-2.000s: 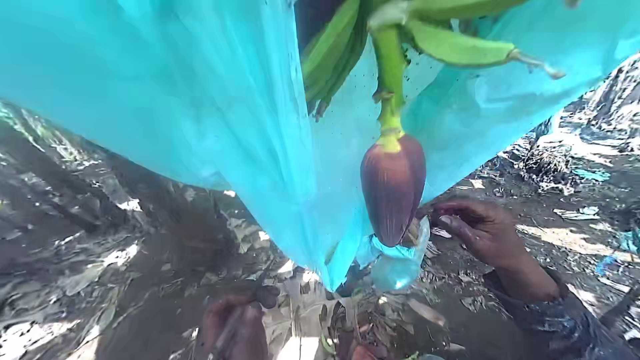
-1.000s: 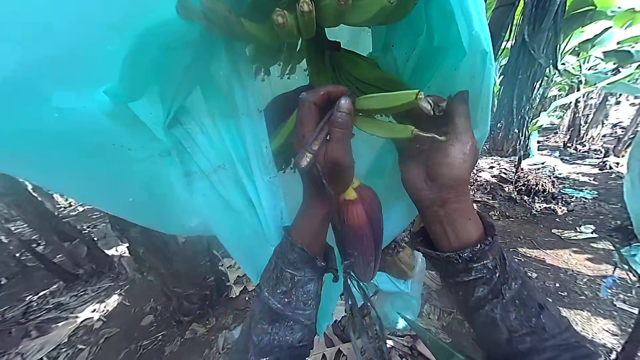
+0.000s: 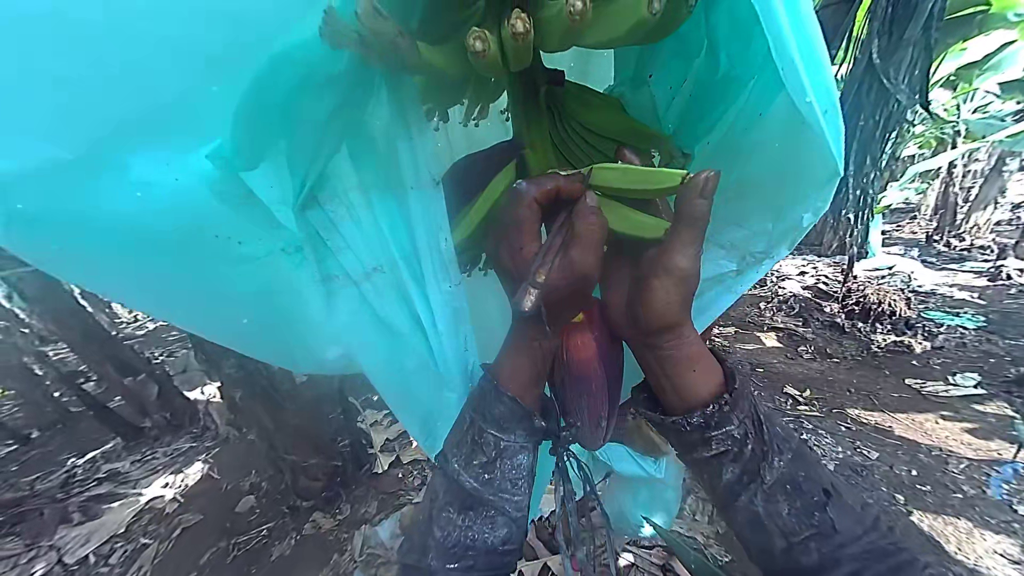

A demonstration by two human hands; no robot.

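Observation:
A blue-green plastic bag (image 3: 384, 264) hangs around a bunch of green bananas (image 3: 592, 28). Inside its opening, my left hand (image 3: 552, 248) grips a thin tool with a worn handle (image 3: 544, 268), its far end by the base of a small green banana (image 3: 636, 181). My right hand (image 3: 664, 280) cups that banana and another just below it, thumb at the upper one's tip; its fingers are partly hidden behind the fruit. Below and between my wrists hangs a purple banana flower bud (image 3: 589, 376). Dark strings (image 3: 572, 488) dangle beneath my left wrist.
A banana trunk (image 3: 880, 120) stands at the right, with green leaves behind it. Darker trunks (image 3: 272, 408) rise at the lower left. Dry leaves and plastic scraps (image 3: 952, 318) litter the soil. The bag spreads widely across the upper left.
Both hands have risen from beside and below the flower bud to the small green bananas above it. Since the previous frame, my right hand has closed in around the fruit. The view has shifted.

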